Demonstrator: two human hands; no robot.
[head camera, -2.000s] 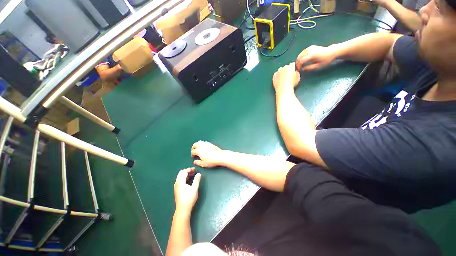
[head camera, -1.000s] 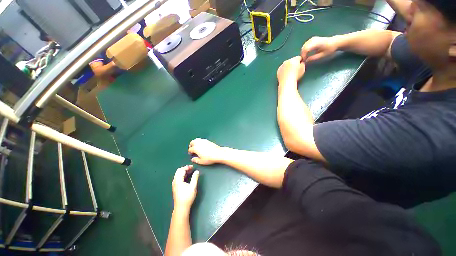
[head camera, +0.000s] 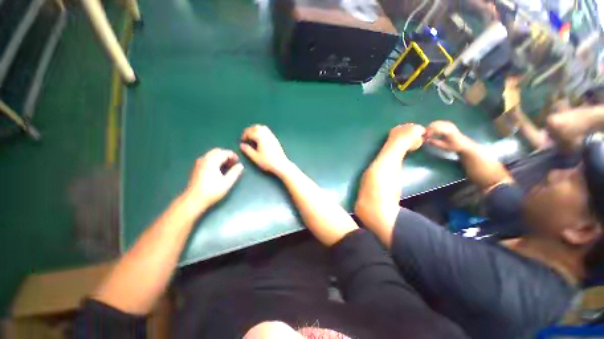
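Note:
My left hand rests on the green bench top, loosely curled, with a dark gap between thumb and fingers. My right hand lies just to its right, also loosely curled, with a small gap at the thumb. The hands do not touch. I see no object in either hand, though their undersides are hidden. No box or cable lies under them.
A large black box-shaped unit stands at the back of the bench. A yellow-and-black device with wires is beside it. A person sits at right, hands together on the bench. A carton is low at left.
The view has swung right and blurred. My hands appear higher in the picture, still on the bench and loosely curled. More of my left forearm and a carton at lower left now show.

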